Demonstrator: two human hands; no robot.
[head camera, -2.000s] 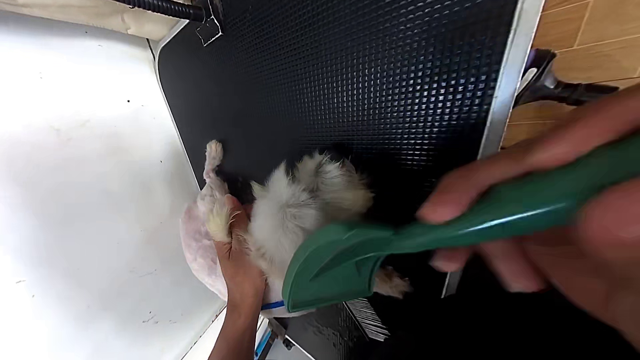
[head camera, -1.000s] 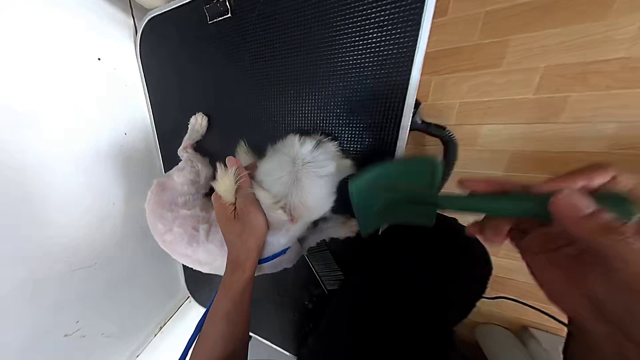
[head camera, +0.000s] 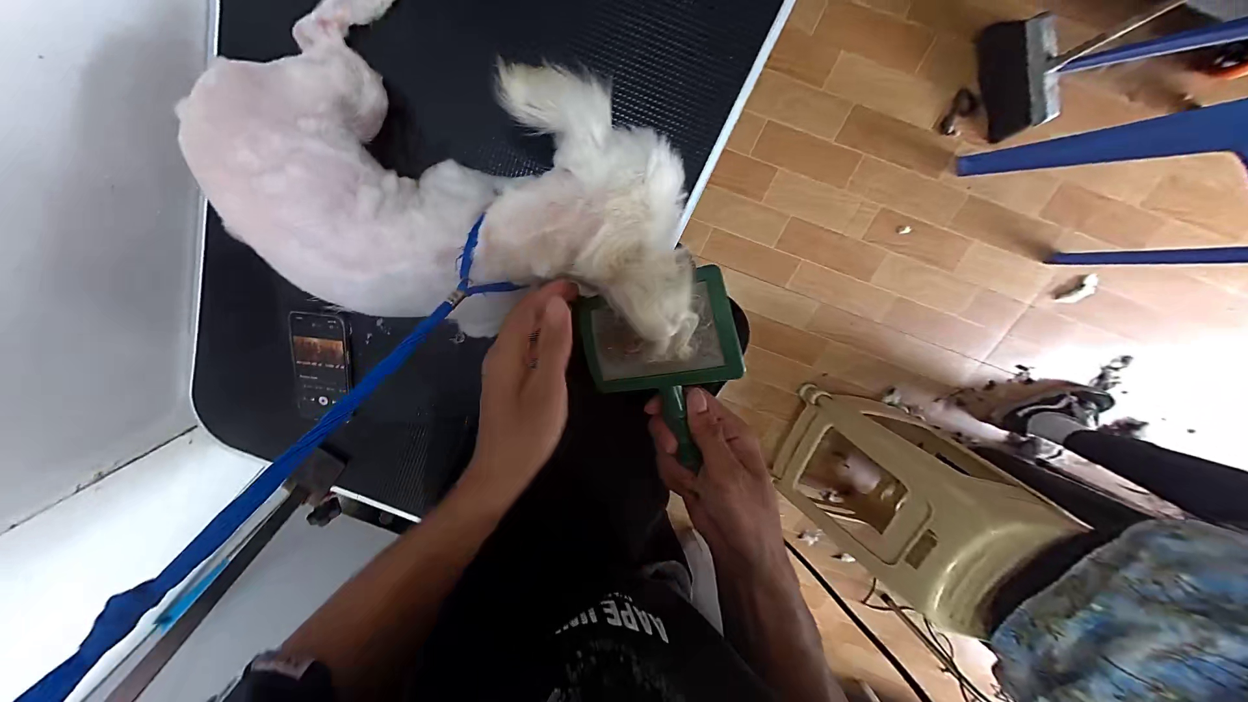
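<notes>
A white dog (head camera: 331, 195), clipped short on the body and fluffy at the head and ears, stands on a black grooming table (head camera: 439, 58). A blue cord leash (head camera: 361, 385) loops round its neck. My right hand (head camera: 717, 453) grips the handle of a green slicker brush (head camera: 717, 336), its pin face up below the dog's ear or muzzle fur; I cannot tell which. My left hand (head camera: 531, 366) is beside the dog's neck, fingers near the loop and partly hidden; whether it holds fur is unclear.
A smartphone (head camera: 320, 363) lies on the table near the wall. On the tiled floor are a beige plastic pet carrier (head camera: 897, 497), a black broom or brush head (head camera: 1014, 78), blue legs of a stool or table (head camera: 1111, 138) and tufts of hair. Another person's leg (head camera: 1150, 473) is at the right.
The dog's body has turned, and its head is now by the table's edge. My left hand has left the paw it held and is by the neck. The brush has moved to the dog's head.
</notes>
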